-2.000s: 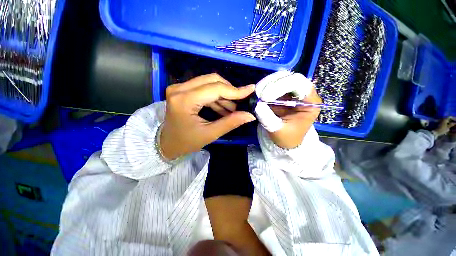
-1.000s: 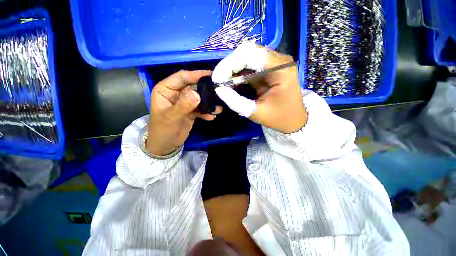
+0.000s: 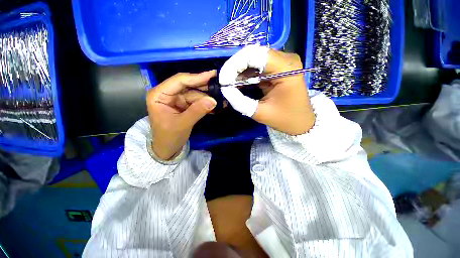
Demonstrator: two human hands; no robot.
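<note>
My right hand [image 3: 275, 90], with white wraps on thumb and finger, pinches a slim silver metal rod [image 3: 287, 74]. The rod slants up to the right past the hand, and its left end meets a small black part [image 3: 215, 88]. My left hand [image 3: 176, 108] is bare and holds the black part between thumb and fingers. Both hands are in the air above the near blue tray [image 3: 202, 143], which they partly hide. Its inside looks dark. Where rod and black part join is too small to tell.
A blue middle tray [image 3: 136, 55] beyond my hands holds fanned rods [image 3: 242, 31] at its right side. A blue right tray [image 3: 397, 65] is densely filled with rods. A blue left tray [image 3: 56, 101] holds rods in rows. Grey clothing [image 3: 446, 113] shows at the right edge.
Against two seconds ago, both hands and the work sit further left relative to my view, and the rod slants more upward. In the last second, less of the black part shows between my left fingers.
</note>
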